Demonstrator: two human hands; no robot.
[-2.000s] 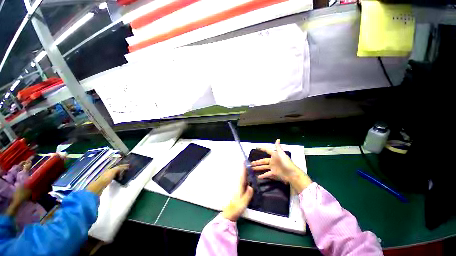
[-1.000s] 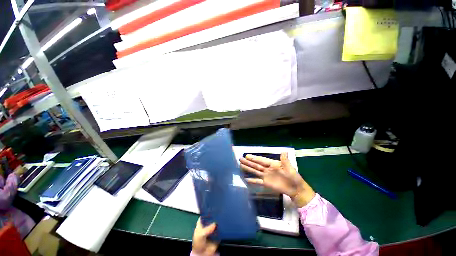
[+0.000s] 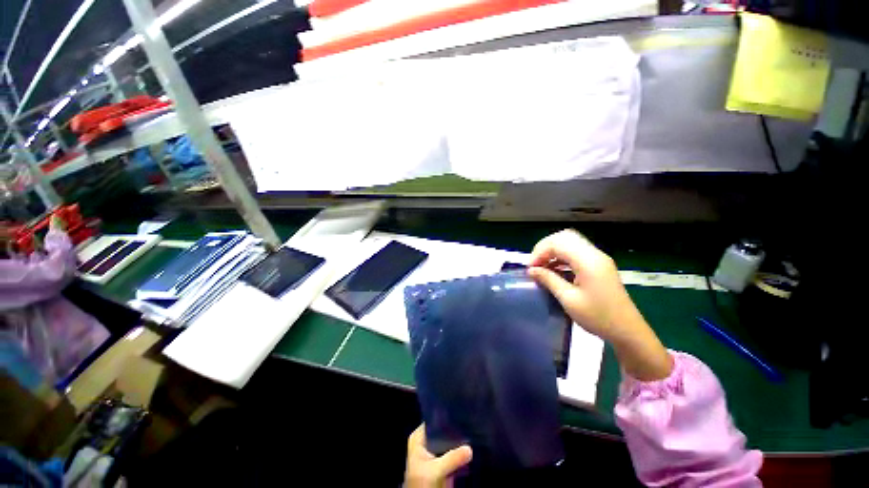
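A dark blue tablet [image 3: 488, 367] with shiny, wrinkled clear film over it is held up in front of me, tilted. My left hand [image 3: 434, 461] grips its lower left edge, with the thumb on the near face; the hand is partly cut off by the bottom edge. My right hand [image 3: 581, 286] pinches the top right corner with thumb and fingers. Behind it, another dark tablet [image 3: 562, 335] lies in a white foam tray [image 3: 583, 379], mostly hidden. A further black tablet [image 3: 379, 276] lies in the tray's left part.
A white tray [image 3: 224, 348] with a tablet [image 3: 283, 271] lies left, beside a pile with a blue tablet [image 3: 198, 266]. A white bottle [image 3: 738, 264] and blue pen [image 3: 739, 348] are at right. Papers [image 3: 429, 119] hang from the shelf. A person's pink sleeve [image 3: 38, 272] shows far left.
The held tablet has turned from edge-on to broad side facing me and moved lower and right. My right hand has gone from open to pinching its top corner. The blue-sleeved arm at left has withdrawn.
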